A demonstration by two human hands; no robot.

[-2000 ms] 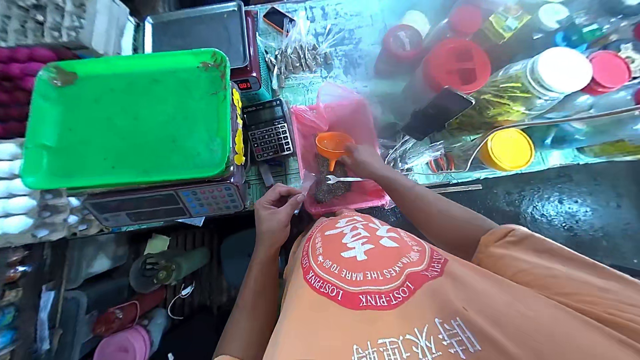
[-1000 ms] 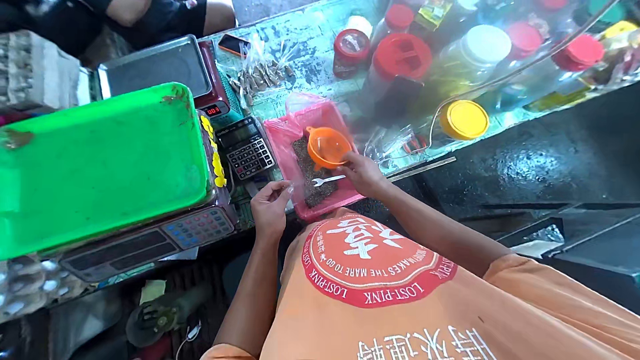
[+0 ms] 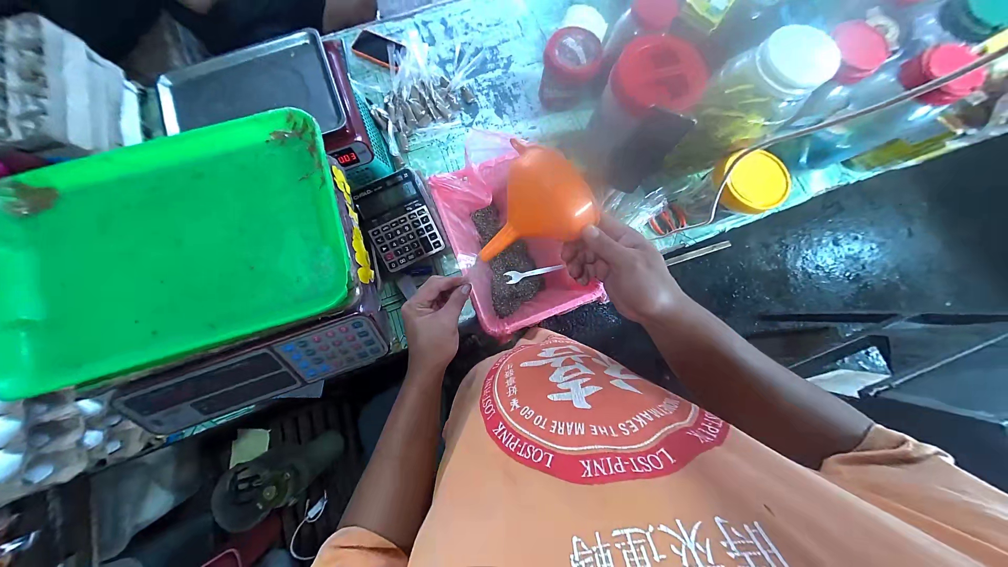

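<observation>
My right hand [image 3: 622, 264] grips the rim of an orange plastic funnel [image 3: 547, 197], tilted with its spout pointing down and left. Below it is a pink plastic tray [image 3: 579, 298] lined with thin pink plastic and holding dark granules [image 3: 516, 295]. A white wrench-shaped tool [image 3: 535, 273] lies over the granules, its right end near my right hand. My left hand [image 3: 437, 315], at the tray's left edge, pinches a small piece of clear plastic [image 3: 469, 276] close to the spout tip; its shape is hard to tell.
Left of the pink tray stand a calculator [image 3: 400, 220] and a scale [image 3: 331, 346] bearing a large green tray [image 3: 173, 252]. Behind are a second scale [image 3: 252, 83], a phone [image 3: 378, 49] and small filled bags [image 3: 425, 102]. Lidded jars [image 3: 657, 75] crowd the right; egg trays [image 3: 63, 441] sit lower left.
The funnel has turned from mouth up over the pink tray to tilted, its spout now toward my left hand. My left hand stays beside the tray.
</observation>
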